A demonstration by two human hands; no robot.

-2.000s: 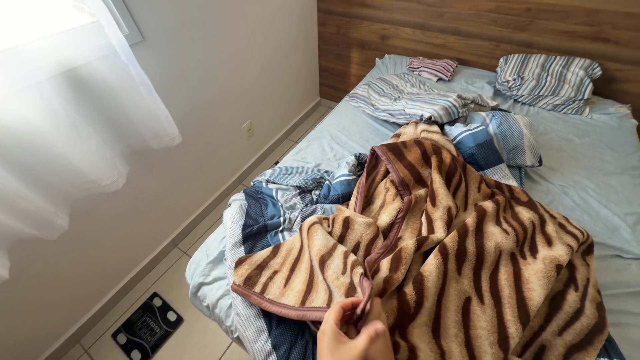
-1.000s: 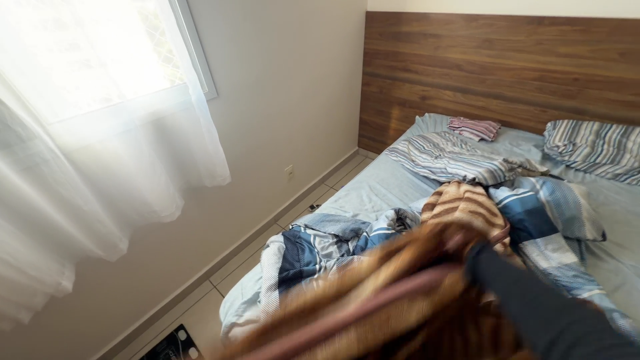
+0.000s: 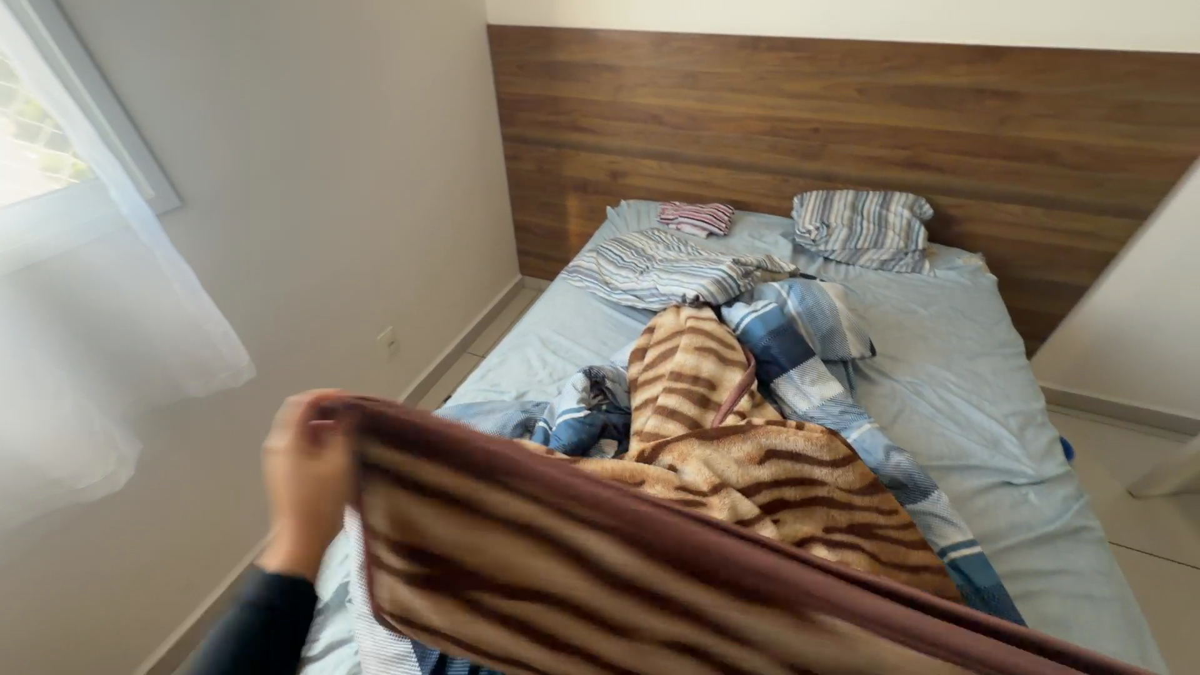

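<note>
My left hand (image 3: 305, 478), in a dark sleeve, grips one corner of a tiger-striped fleece blanket (image 3: 562, 562) with a brown border. From there the blanket's edge stretches down to the lower right, out of view. Its rest lies bunched on the bed, reaching up to a striped pillow (image 3: 656, 269). My right hand is not visible. A blue and white plaid comforter (image 3: 797, 366) shows beside and beneath the blanket.
The bed has a light blue fitted sheet (image 3: 966, 394) and a wooden headboard (image 3: 797, 122). Another striped pillow (image 3: 862, 228) and a small folded striped cloth (image 3: 696, 217) lie near it. A white curtain (image 3: 103, 356) hangs at the left.
The blanket's near part, spread over the bed two seconds ago, is now lifted with its edge stretched across the view. My left hand has come into view at its corner. The view has turned right.
</note>
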